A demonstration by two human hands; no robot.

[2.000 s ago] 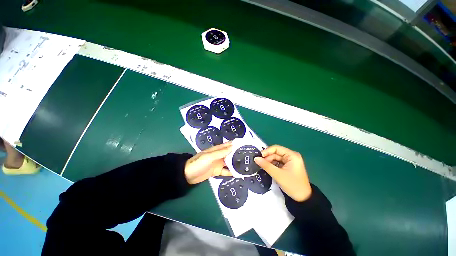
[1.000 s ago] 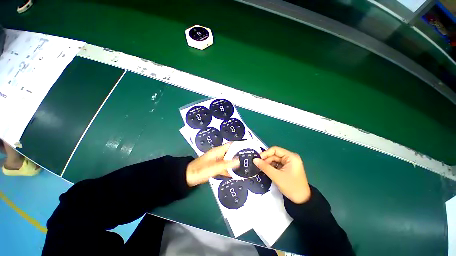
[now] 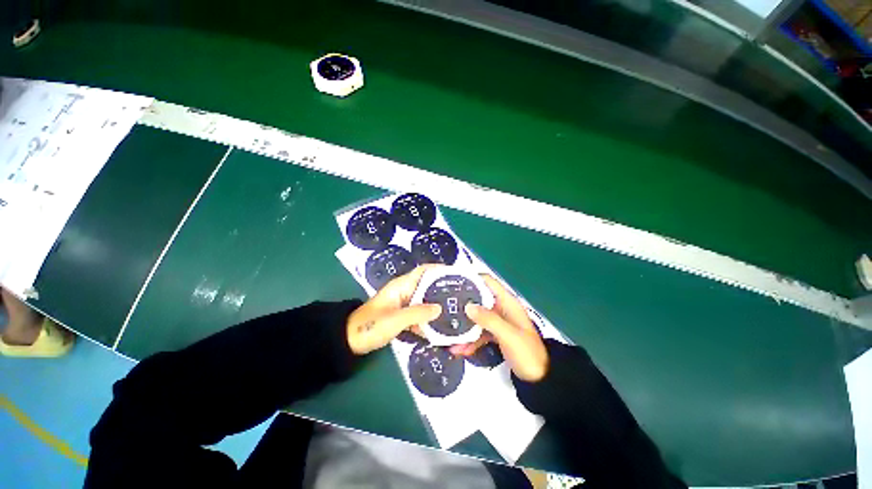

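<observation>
A white housing (image 3: 427, 326) is held face up between my two hands above the sticker sheets. A black panel sticker (image 3: 452, 307) with a white "8"-like mark covers its face. My left hand (image 3: 387, 315) grips the housing's left side, thumb on the sticker. My right hand (image 3: 507, 329) grips the right side, thumb also on the sticker. White sticker sheets (image 3: 463, 413) lie overlapping on the green bench under my hands, with several black discs; my hands hide some of them.
A labelled housing (image 3: 337, 74) sits on the green conveyor belt (image 3: 535, 115). A whitish belt edge rail (image 3: 478, 199) runs between belt and bench. Printed paper sheets (image 3: 48, 162) lie at left. Another whitish item (image 3: 864, 272) shows at the right edge. A person's foot in a yellow shoe (image 3: 43, 341) shows lower left.
The right fingers have moved from pinching at the sticker to gripping the housing's right side, with both thumbs on the sticker. The labelled housing on the belt has moved left.
</observation>
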